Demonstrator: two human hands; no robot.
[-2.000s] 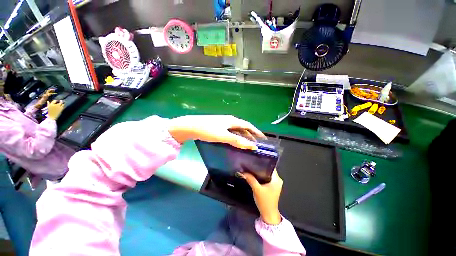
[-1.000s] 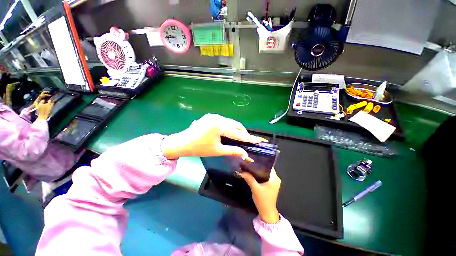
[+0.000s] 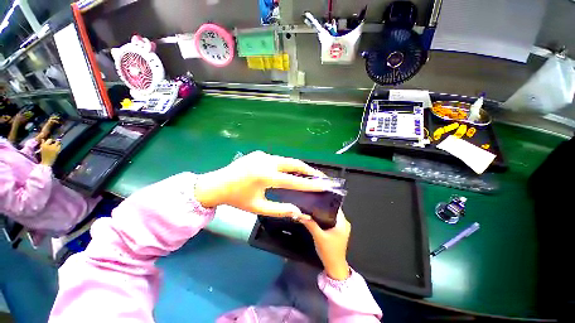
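A dark tablet is held tilted between both hands over the left side of the black tablet tray, one narrow edge facing up. My left hand grips its upper edge from the left, fingers along the top. My right hand holds its lower right part with the thumb on the near face. My hands hide part of the tablet and the tray's left slot. A small white mark shows on the dark surface below the hands. The tray's right slot shows its flat black floor.
A slim violet pen and a small shiny object lie right of the tray. Behind are crumpled clear plastic and an accessory tray with a calculator. A person in pink works at left.
My left hand has moved from behind the tablet to its upper edge and near face, covering more of it. My right hand keeps its hold. The camera view has shifted slightly.
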